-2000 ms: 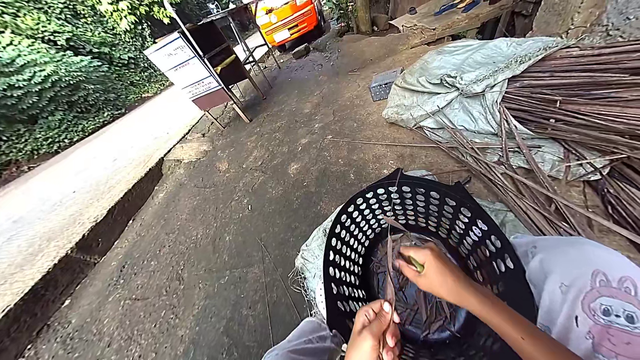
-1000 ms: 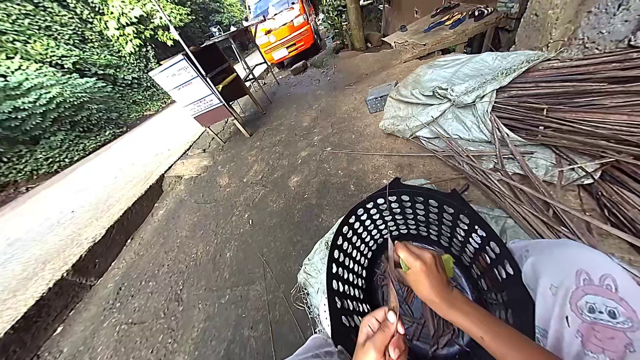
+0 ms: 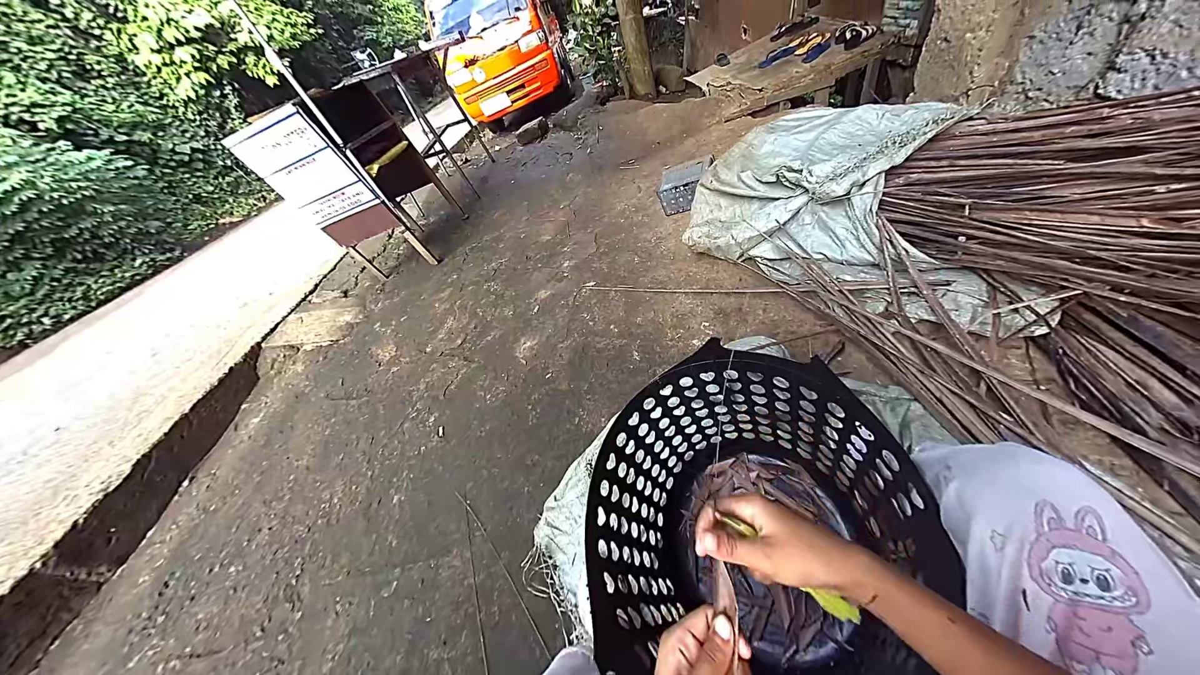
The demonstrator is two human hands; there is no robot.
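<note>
Over a black plastic basket (image 3: 626, 487) with rows of holes, my left hand (image 3: 698, 642) grips the lower part of a brown dried leaf strip (image 3: 724, 595). My right hand (image 3: 787, 544) is closed around a thin tool with a yellow-green handle (image 3: 830, 605), at the upper end of the strip. The tool's blade is not visible. A thin pale strand rises from the hands toward the basket's far rim. Short brown leaf pieces (image 3: 778, 483) lie inside the basket.
At right, long dried stalks (image 3: 1059, 206) lie in a pale woven sack (image 3: 797, 169). A small grey crate (image 3: 681, 186) stands beside it. Farther off are a signboard stand (image 3: 309, 173), an orange vehicle (image 3: 502, 75) and a wooden bench (image 3: 797, 70) with sandals. A drop edges the road at left.
My right hand has moved down the strip toward my left hand since one second ago. The strip now shows much shorter above my left hand, and a thin strand extends beyond my right hand.
</note>
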